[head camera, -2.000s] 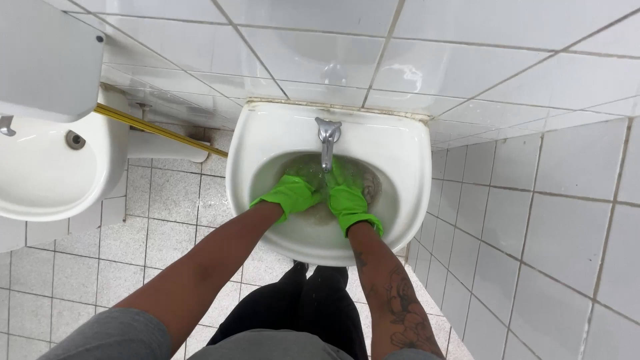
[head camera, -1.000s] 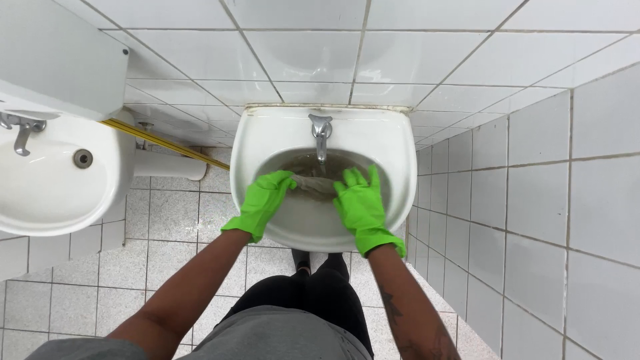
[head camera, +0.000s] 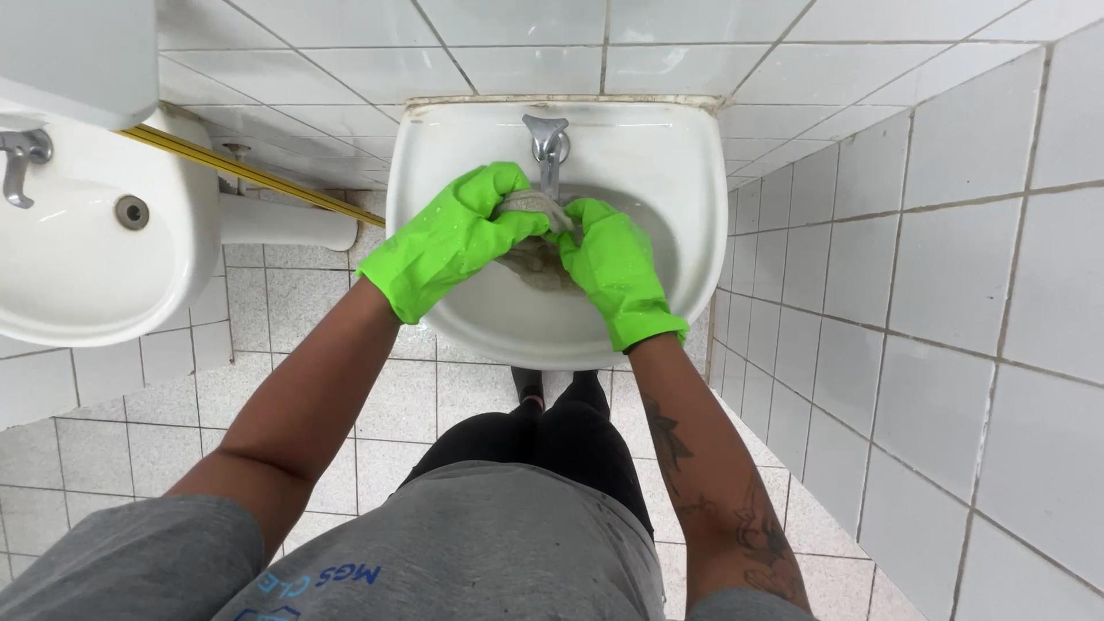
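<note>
A wet greyish cloth (head camera: 536, 205) is bunched between my two hands over the white ceramic washbasin (head camera: 690, 164). My left hand (head camera: 457, 228), in a bright green rubber glove, grips the cloth's left part. Gloved in the same green, my right hand (head camera: 611, 257) pinches its right end. Both hands are close to the spout of the chrome tap (head camera: 547, 142), which stands at the back of the basin. Dirty brownish water (head camera: 539, 263) shows in the bowl below the cloth; the drain is hidden.
A second white washbasin (head camera: 78, 276) with a chrome tap (head camera: 19, 164) is at the left, under a pale wall-mounted box (head camera: 78, 52). A yellow pole (head camera: 259, 175) slants between the basins. Tiled walls (head camera: 949, 285) enclose the back and right.
Two seconds ago both gloved hands were down in the bowl. The cloth has since come up between them, and my right hand, whose fingers were spread one second ago, has closed on it.
</note>
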